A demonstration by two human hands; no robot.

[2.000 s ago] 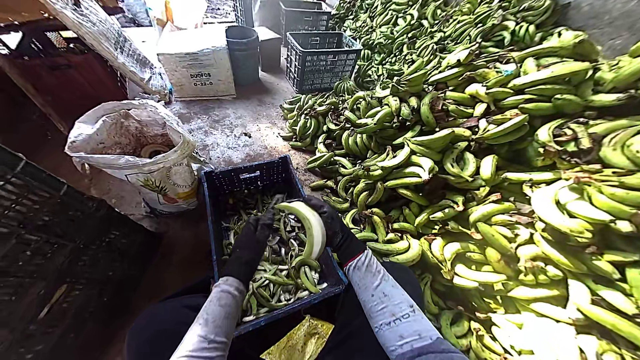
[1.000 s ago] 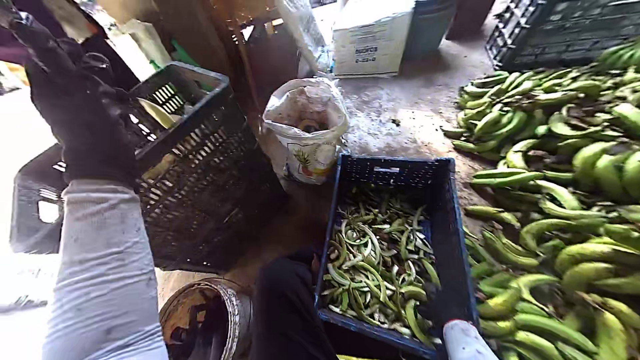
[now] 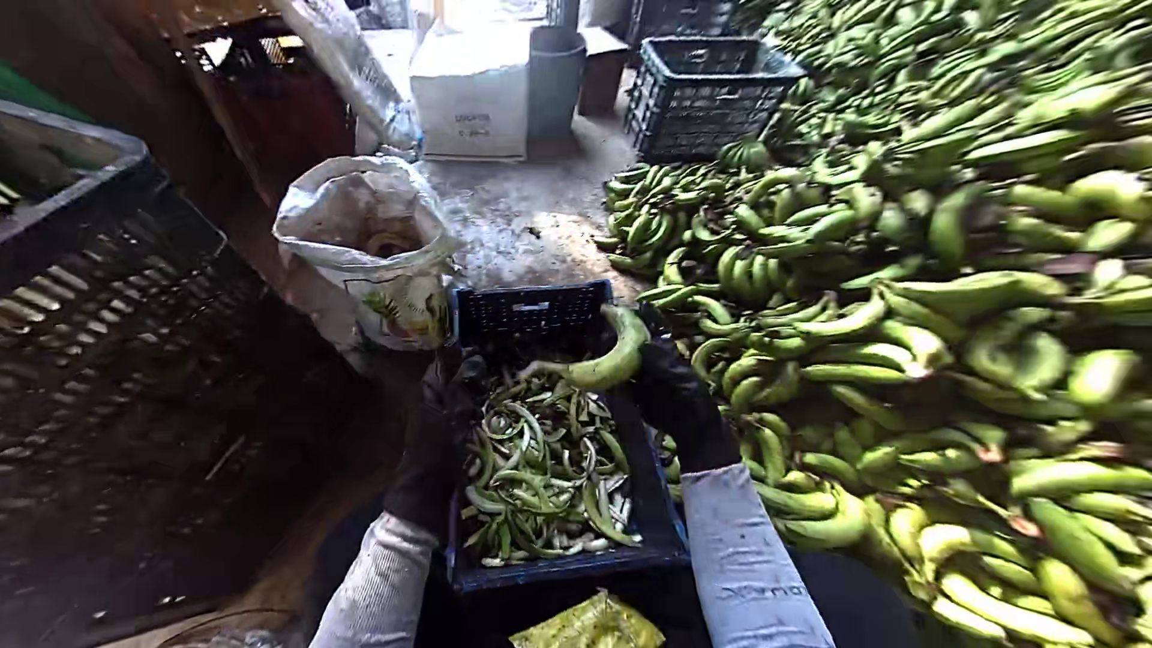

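A green plantain (image 3: 605, 358) is gripped in my right hand (image 3: 670, 387), which wears a dark glove, over the right side of a blue plastic crate (image 3: 567, 569). The plantain curves left above the crate, its skin still on the side that shows. Green and white peel strips (image 3: 531, 477) fill much of the crate. My left hand (image 3: 445, 396), also dark-gloved, is at the crate's left edge, near the plantain's tip; it is blurred, and whether it holds anything cannot be told. A yellow packet (image 3: 589, 623) lies below the crate, between my forearms.
A large pile of green plantains (image 3: 864, 360) spreads along the right. A white sack (image 3: 360, 261) stands beyond the crate at left, and a tall dark crate (image 3: 117, 378) fills the left side. Behind are a white box (image 3: 470, 99), a grey bucket (image 3: 551, 81) and an open dark crate (image 3: 711, 108).
One second ago my left hand was raised over the dark crate at left; now it is back beside the blue crate. A plantain is now in my right hand. The view has swung right.
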